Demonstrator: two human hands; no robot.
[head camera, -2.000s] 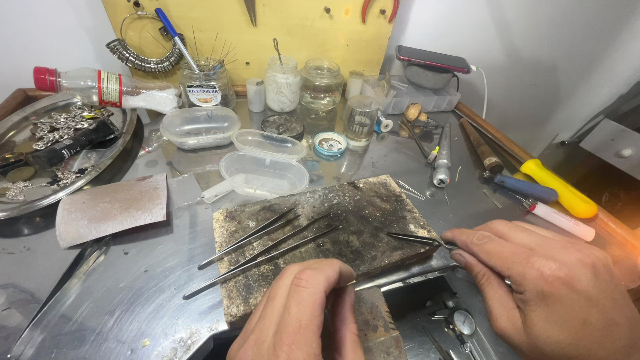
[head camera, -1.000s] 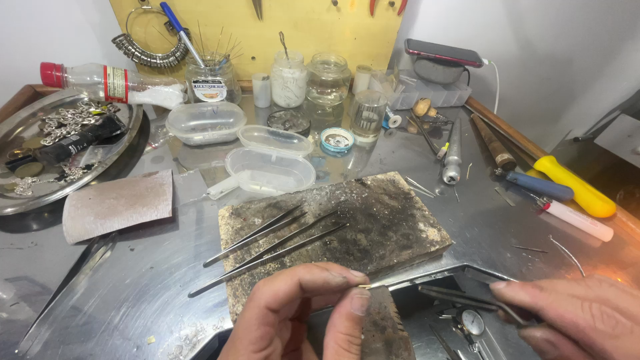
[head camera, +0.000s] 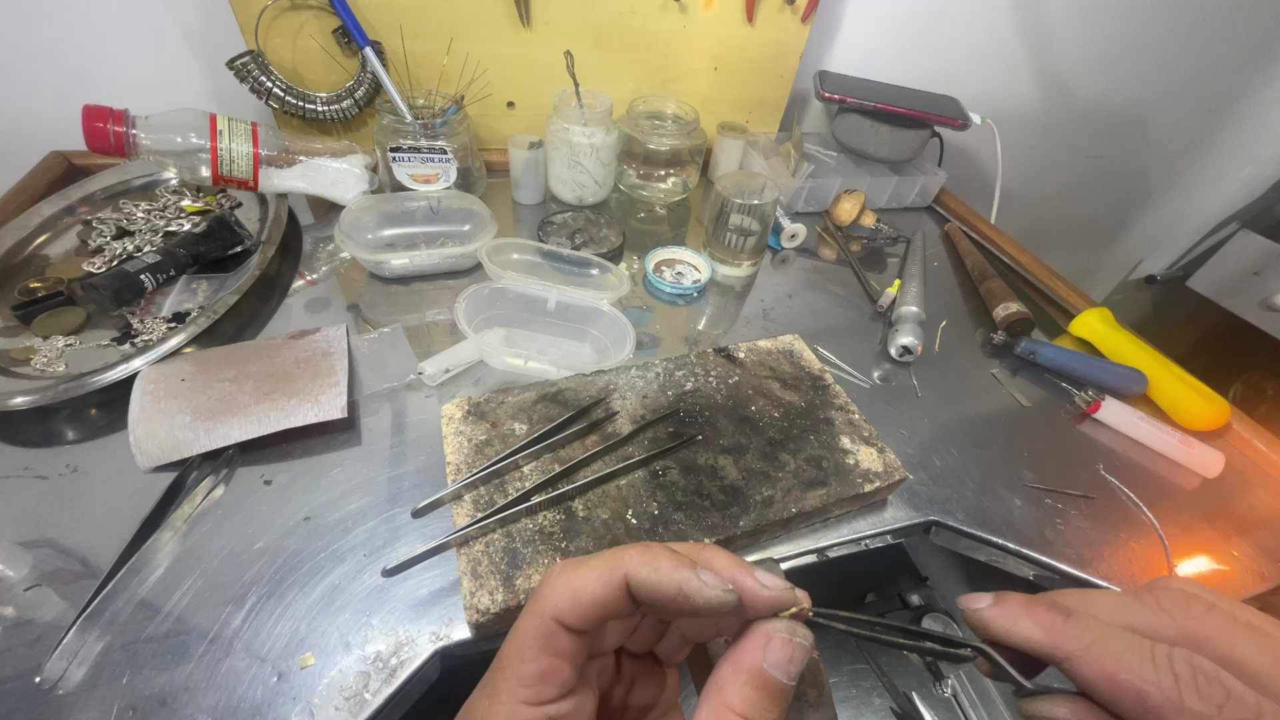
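Between thumb and fingertips my left hand (head camera: 650, 635) pinches a tiny gold-coloured metal piece (head camera: 794, 611), just off the front edge of the soldering board. My right hand (head camera: 1140, 650) holds dark tweezers (head camera: 900, 632), whose tips meet the small piece at my left fingertips. Whether the tips grip it or only touch it, I cannot tell. Behind my hands lies a scorched soldering board (head camera: 690, 480) with two pairs of steel tweezers resting on it, one pair (head camera: 515, 455) behind the other (head camera: 550, 495).
An oval metal tray (head camera: 120, 375) with chains is at left, near curved sandpaper (head camera: 240, 395) and more tweezers (head camera: 135, 570). Jars and plastic containers (head camera: 545, 325) line the back. Handled tools, including a yellow-handled one (head camera: 1150, 370), lie right. An open drawer (head camera: 880, 590) is below my hands.
My right hand's tweezers, apart from my left hand one second ago, now reach its fingertips. Two seconds ago their tips were over the board's right part.
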